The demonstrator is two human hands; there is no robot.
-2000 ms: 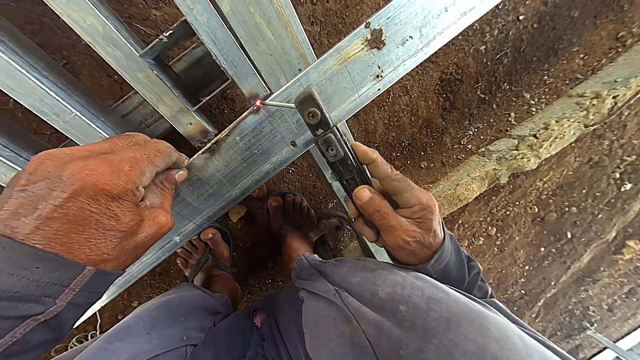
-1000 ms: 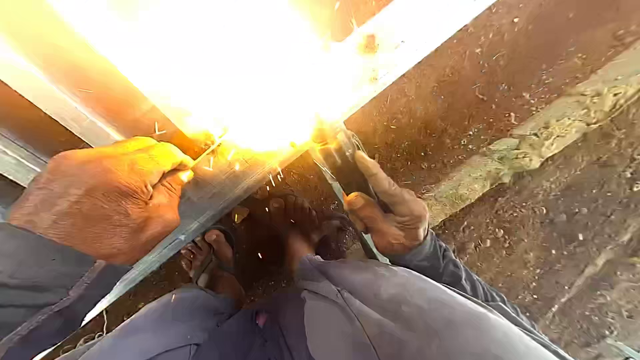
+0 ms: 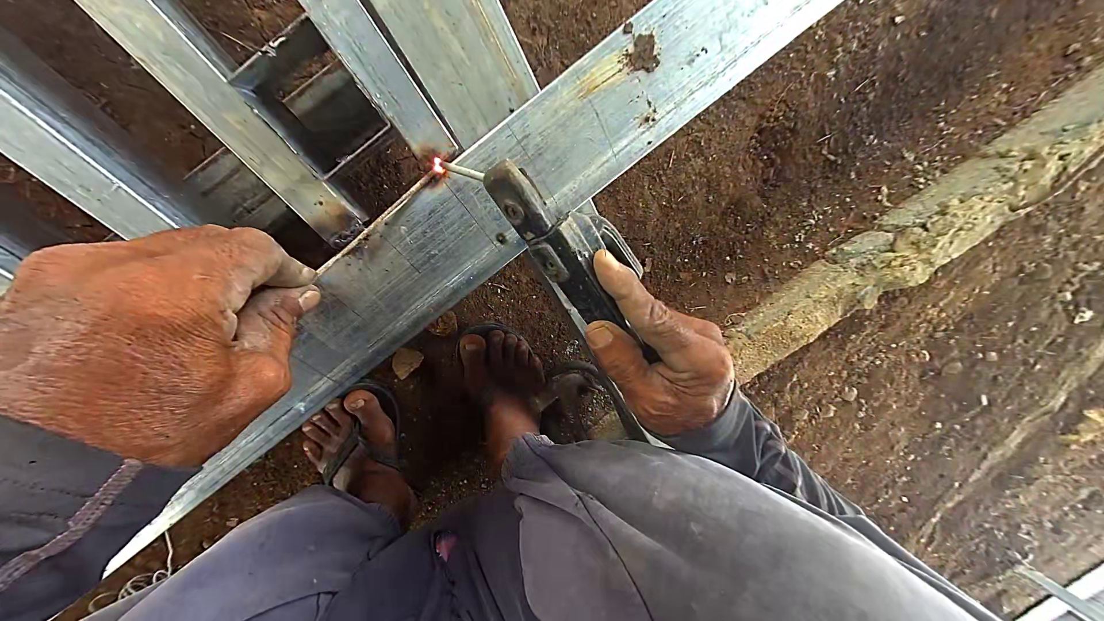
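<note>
My right hand grips a black welding electrode holder. A short welding electrode sticks out of its jaw, and its tip meets a red-glowing spot at the upper edge of a galvanized steel tube. Pinched between my left thumb and fingers is a thin rod, which runs along the joint up to that glow. My left hand is over the tube's lower left part. Several upright steel tubes meet the long tube from above; one has a scorched end.
My feet in sandals stand on bare soil just below the long tube. A rough concrete edge crosses the ground at right. Thin cord lies at the bottom left, and a pale metal piece shows at the bottom right.
The bright arc and sparks of one second ago have died down to a small red glow. Both hands keep nearly the same places and holds.
</note>
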